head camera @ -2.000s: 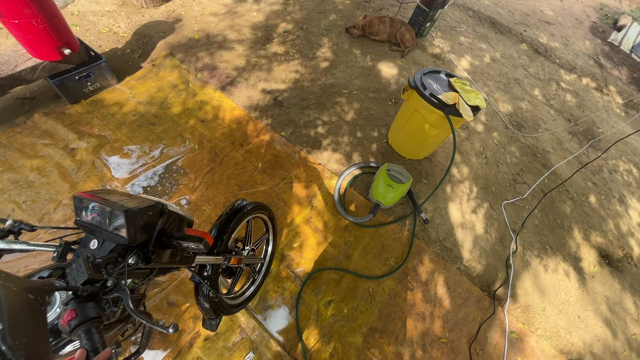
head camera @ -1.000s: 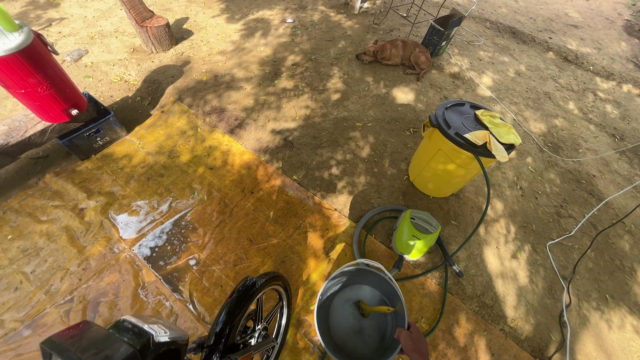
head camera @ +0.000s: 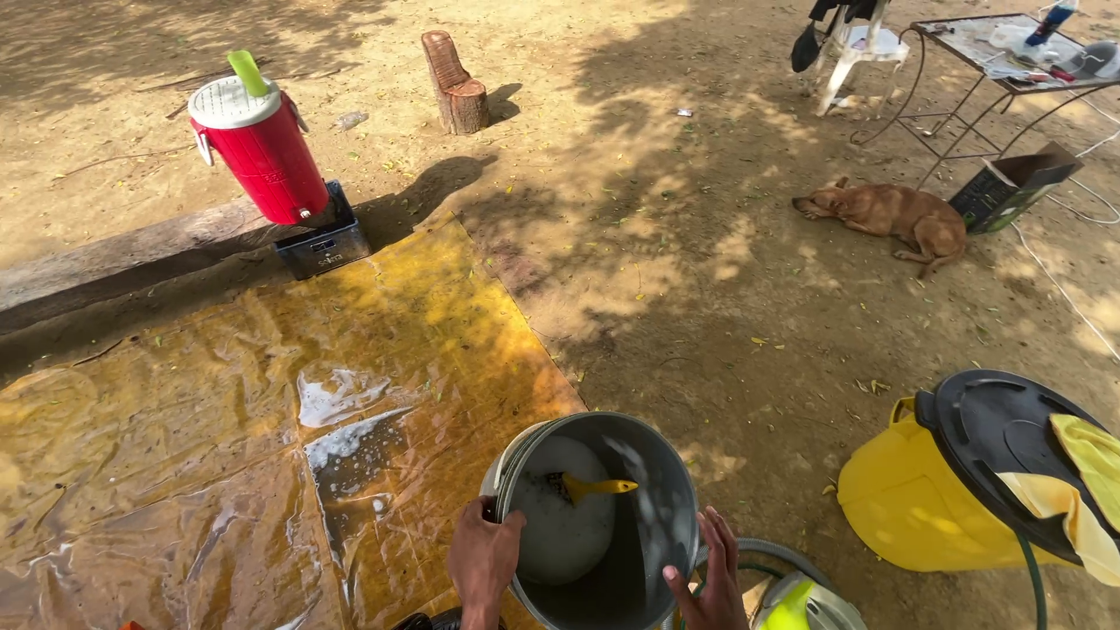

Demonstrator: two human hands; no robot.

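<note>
A dark grey bucket (head camera: pixel 643 560) is at the lower middle, tilted, with cloudy liquid inside. A yellow-handled brush (head camera: pixel 599 486) lies in it, its dark bristles toward the liquid. My left hand (head camera: pixel 486 551) grips the bucket's left side, the thumb at the rim. My right hand (head camera: pixel 713 573) is against the right side with its fingers apart; whether it bears weight is unclear. Below and to the right, partly hidden by that hand, is a green and grey machine (head camera: pixel 801 604) with a grey hose.
A wet yellow tarp (head camera: pixel 219 420) with suds covers the left ground. At right stands a yellow bin (head camera: pixel 919 499) with a black lid and yellow cloths. A red cooler (head camera: pixel 267 166), a dark crate (head camera: pixel 328 249), a wooden stump seat (head camera: pixel 461 101), a lying dog (head camera: pixel 892 219) and a metal table (head camera: pixel 971 52) are farther off.
The bucket, seen one second ago with a hand at its right side, now has both my hands on it. The view has swung left and up, and the motorcycle is largely out of frame.
</note>
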